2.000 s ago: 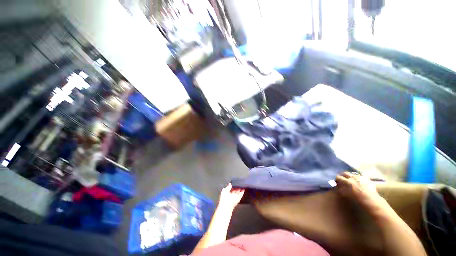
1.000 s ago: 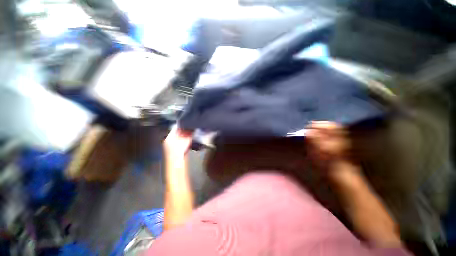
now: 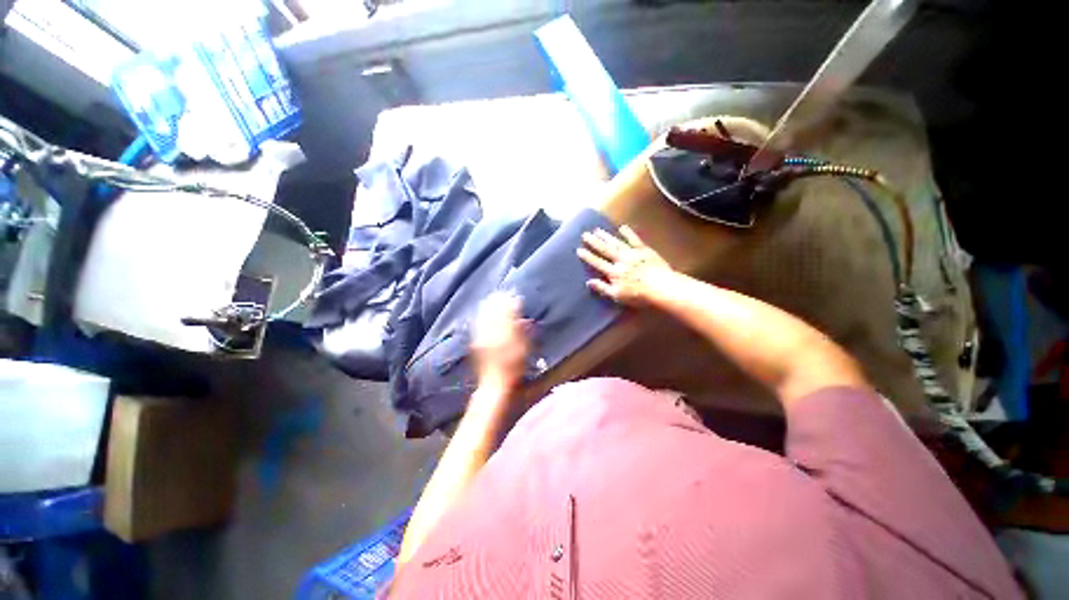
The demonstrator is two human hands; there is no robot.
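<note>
A dark blue-grey garment [image 3: 551, 281] lies over the tan padded form [image 3: 692, 252], its right part spread flat and its left part heaped in folds on the pale table. My right hand [image 3: 627, 267] lies on the cloth near its right edge, fingers spread, holding nothing. My left hand [image 3: 501, 340] is over the cloth nearer the front and is blurred, so its fingers cannot be made out. The steam iron [image 3: 707, 182] stands on the form's far end, right of the garment, touched by neither hand.
Hoses [image 3: 903, 234] curve down at the right, and a pale band [image 3: 832, 82] slants up from the iron. A blue strip [image 3: 592, 94] lies behind the form. Another white-topped station [image 3: 152, 264], a cardboard box [image 3: 170, 469] and blue crates [image 3: 211, 88] are at the left.
The view has swung right, bringing the iron into sight. The garment, earlier held up by its near edge in both hands, now lies on the form. My right hand has let go and lies flat.
</note>
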